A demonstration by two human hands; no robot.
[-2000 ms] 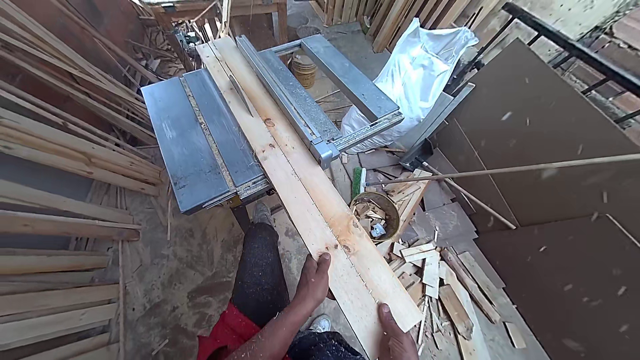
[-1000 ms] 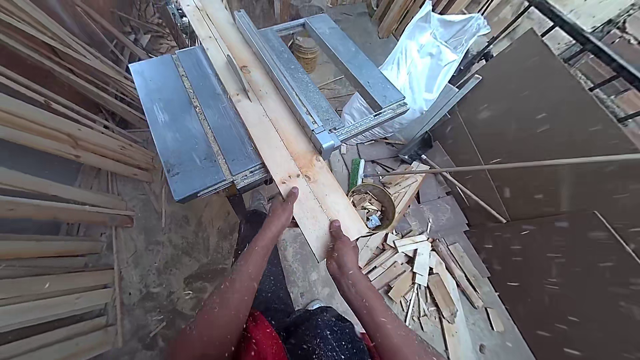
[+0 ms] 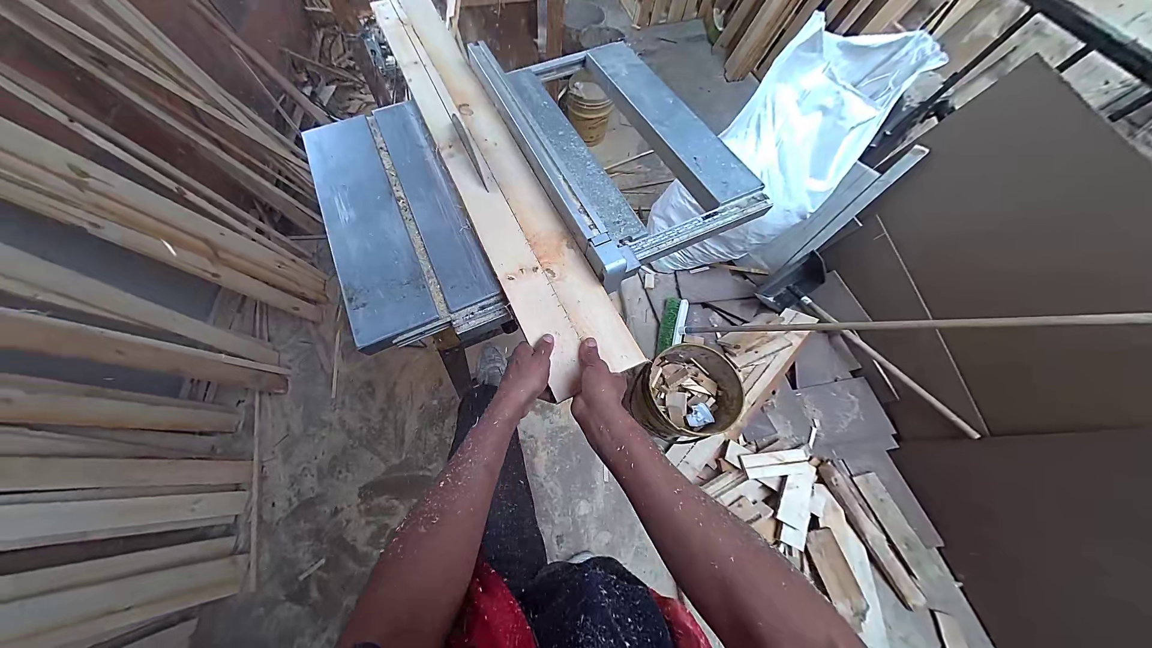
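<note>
A long wooden board (image 3: pixel 540 261) lies on the metal table saw (image 3: pixel 378 243), its near end overhanging the table. Along it runs a cut line, and the saw blade (image 3: pixel 470 151) stands up in that line. The rip fence (image 3: pixel 549 171) stands along the board's right side. My left hand (image 3: pixel 529 369) grips the left edge near the board's end, thumb on top. My right hand (image 3: pixel 596 373) holds the same end just right of it, thumb on top, fingers hidden beneath. A wooden strip right of the cut line lies alongside, against the fence.
A bucket of wood scraps (image 3: pixel 643 396) stands right of my hands, beside a green-bristled broom (image 3: pixel 670 326). Offcuts (image 3: pixel 796 495) litter the floor at right. Long boards (image 3: pixel 117 459) are stacked at left. A white plastic sack (image 3: pixel 801 126) and brown panels (image 3: pixel 1026 270) are at the right.
The board has moved forward along the saw, away from me. Both my hands have gone forward with it and are now close together at its near end.
</note>
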